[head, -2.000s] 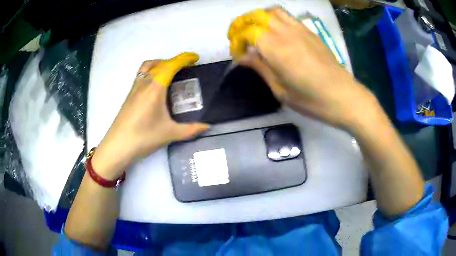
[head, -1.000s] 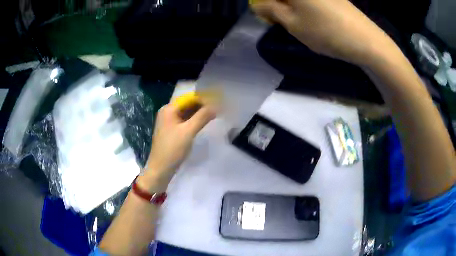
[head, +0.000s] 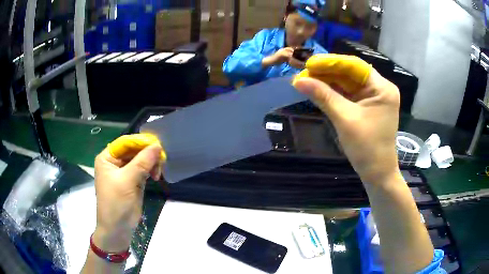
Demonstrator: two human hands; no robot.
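Note:
A hazy see-through protective film (head: 220, 128) is held up above the mat, tilted with its right end higher. My left hand (head: 126, 176), in yellow finger cots, pinches its lower left end. My right hand (head: 351, 101), also in yellow cots, pinches its upper right end; the camera cutout is below this hand. A black smartphone (head: 262, 255) with a white barcode label (head: 234, 241) lies back up on the white mat (head: 182, 230). A white piece with a blue-green stripe (head: 308, 241) lies to its right.
Black phone trays (head: 214, 187) are stacked behind the mat. A film stack (head: 78, 225) and crumpled plastic wrap (head: 32, 235) are at left. A blue bin (head: 367, 241) and tape roll (head: 407, 143) are at right. A coworker (head: 268, 56) in blue sits opposite.
The view has tilted up. The film is now stretched out between both hands, held up in front of me. The grey second phone has dropped out of view.

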